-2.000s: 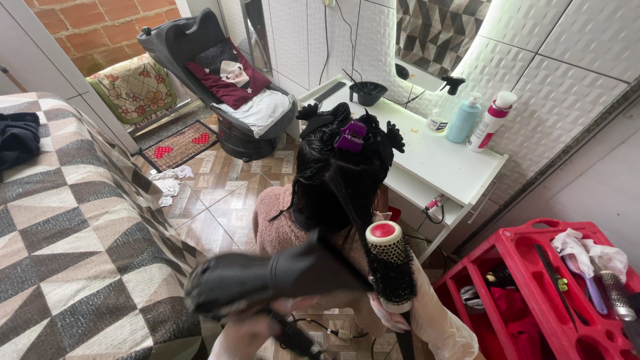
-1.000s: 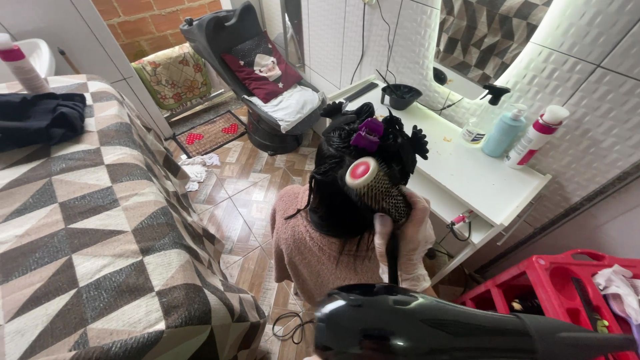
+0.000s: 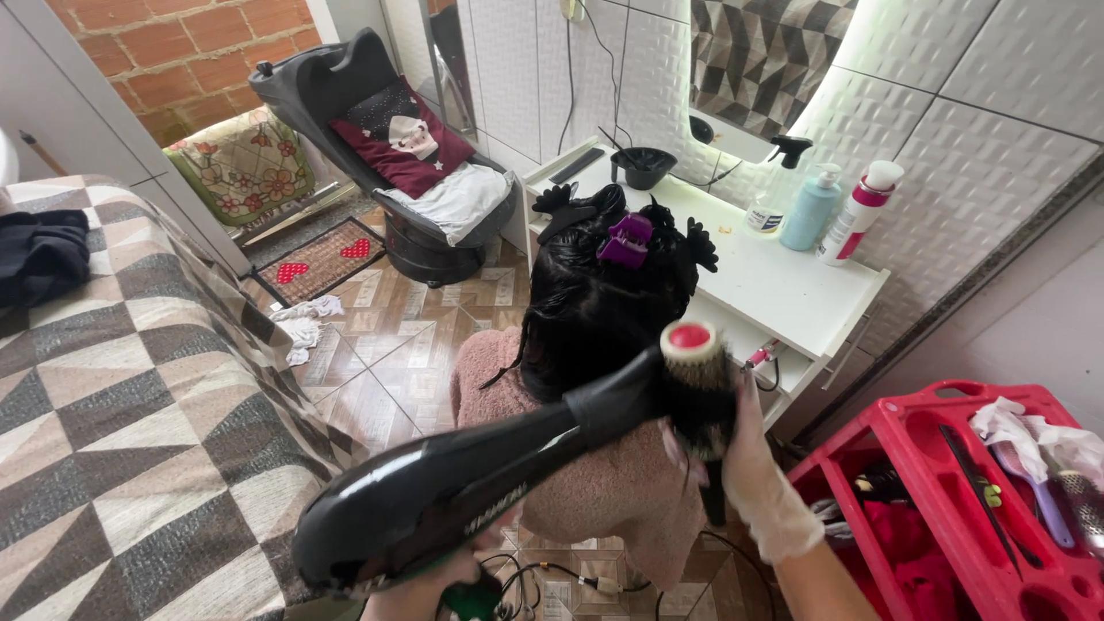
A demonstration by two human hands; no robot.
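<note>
A seated person with dark hair (image 3: 582,319), a purple claw clip (image 3: 626,240) and black clips, has a pink towel (image 3: 604,500) over the shoulders. My left hand (image 3: 440,582), low in view and partly hidden, grips a black hair dryer (image 3: 431,492). Its nozzle points at a round hairbrush (image 3: 694,379), which has a red-centred end and dark hair around its bristles. My right hand (image 3: 759,474), in a translucent glove, is at the brush, right of the person's head, with fingers about the hair and brush.
A white table (image 3: 776,293) bears a black bowl (image 3: 642,168), a spray bottle (image 3: 772,194), a blue pump bottle (image 3: 811,207) and a white-and-pink bottle (image 3: 858,216). A red trolley (image 3: 931,431) stands right, a black salon chair (image 3: 328,95) behind, a patterned cover (image 3: 164,362) left. Cables (image 3: 552,573) lie on the floor.
The brush has gone from against the back of the head to its right side and lower. The dryer, across the bottom right a second ago, now has its nozzle at the brush.
</note>
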